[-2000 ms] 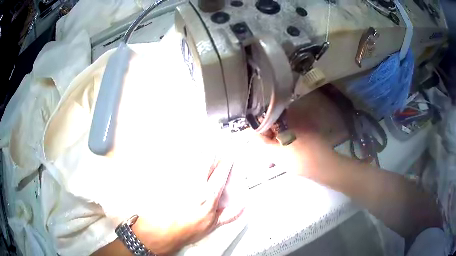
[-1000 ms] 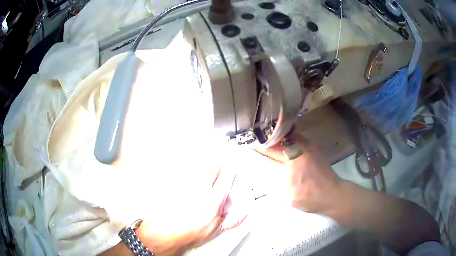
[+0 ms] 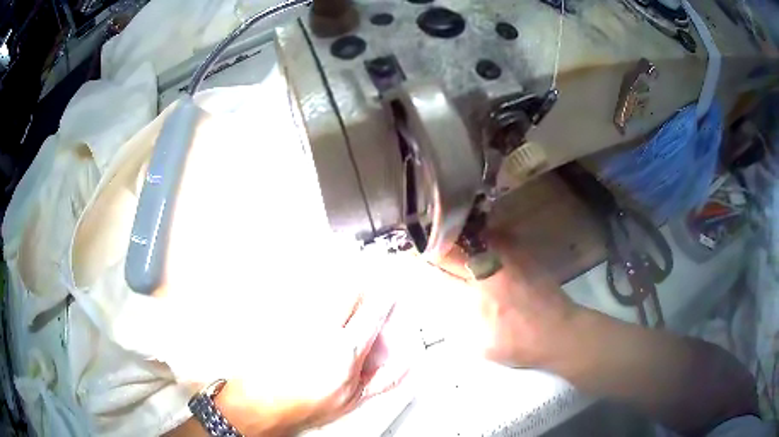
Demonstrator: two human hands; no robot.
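Cream-white cloth (image 3: 248, 230) lies left of and under the sewing machine head (image 3: 367, 128), mostly washed out by the lamp. My left hand (image 3: 329, 388), with a metal watch at the wrist, lies flat on the cloth in front of the needle area, fingers pointing up toward it. Glare hides its fingertips and whether it grips anything. My right hand (image 3: 521, 320) is right of the needle area, its fingers reaching beneath the machine head. They are hidden by the machine and glare.
A grey-blue lamp paddle (image 3: 160, 201) hangs over the cloth. Black-handled scissors (image 3: 636, 260) lie right of my right hand. A blue tassel (image 3: 675, 162) hangs from the machine arm beside a small tool tray (image 3: 717, 218). The table edge (image 3: 534, 410) carries a printed ruler.
My right hand has come nearer the table's front edge than two seconds ago, with its fingers still under the head. My left hand stays on the cloth. The camera view has shifted slightly.
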